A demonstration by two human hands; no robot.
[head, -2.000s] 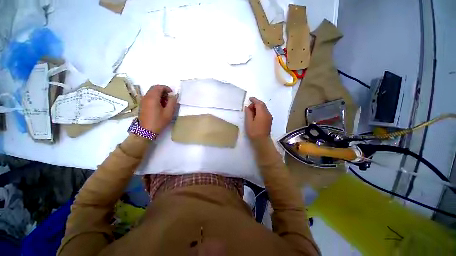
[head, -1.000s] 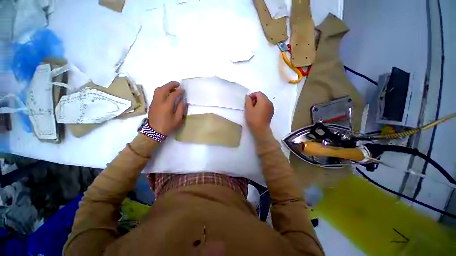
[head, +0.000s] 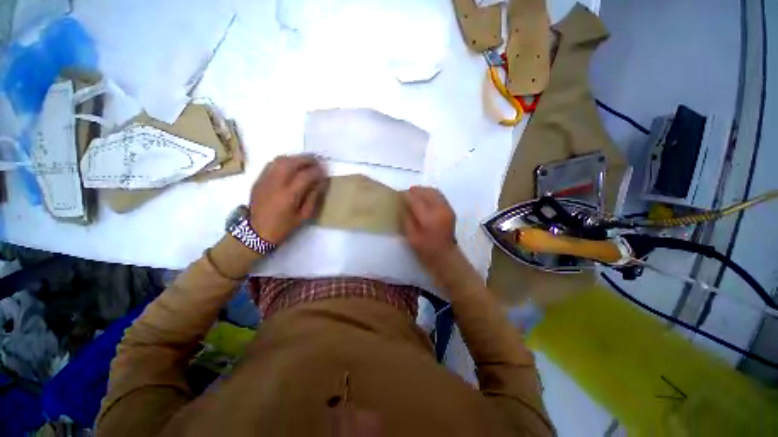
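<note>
A khaki cut piece (head: 362, 203) lies on the white sheet near the table's front edge, its angled long edge facing away from me. My left hand (head: 290, 198) is at its left end and my right hand (head: 429, 224) is at its right end, fingers on the cloth. The fingertips cover both ends of the piece. A white piece of similar shape (head: 365, 139) lies flat just beyond it, touched by neither hand.
At right, a steam iron (head: 554, 239) sits by a metal plate (head: 573, 177) on a khaki offcut (head: 563, 111). Orange-handled scissors (head: 505, 96) lie beside tan templates (head: 529, 51). Bundles with marked white tops (head: 145, 156) lie left. A yellow-green sheet (head: 640, 358) is lower right.
Both hands have let go of the white piece and moved toward me, onto the ends of the khaki piece. The view has shifted slightly.
</note>
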